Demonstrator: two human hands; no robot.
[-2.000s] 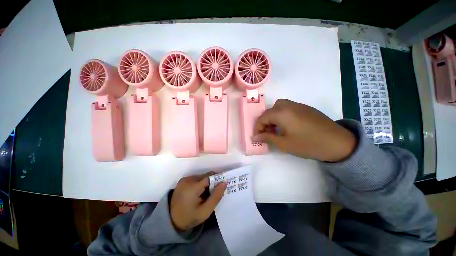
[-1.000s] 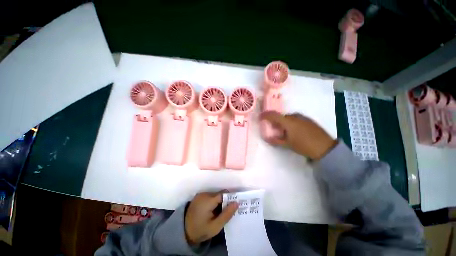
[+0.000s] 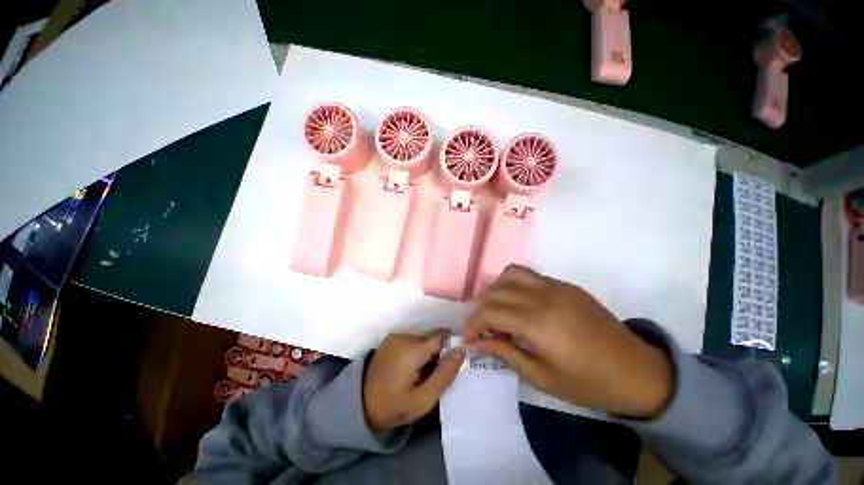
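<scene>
Several pink handheld fans (image 3: 452,248) lie in a row on the white work sheet (image 3: 616,218), round slotted heads away from me, handles towards me. My left hand (image 3: 405,381) holds the label sheet (image 3: 481,426) near the front edge of the work sheet, with its blank part hanging down. My right hand (image 3: 568,346) is over the top of the label sheet, its fingertips at the small black print. Whether a label is between those fingertips cannot be told. The right hand partly covers the lower handle of the rightmost fan in the row.
Two fans (image 3: 612,45) lie on the dark green conveyor belt (image 3: 455,28) beyond the bench. A spare label sheet (image 3: 755,260) lies at the right. A carton of fans (image 3: 180,379) is below the bench edge at left. A loose white sheet (image 3: 142,95) lies at upper left.
The fan that was rightmost in the row has left the work sheet, and a fan lies on the belt beyond it. My right hand has come back from it to the label sheet.
</scene>
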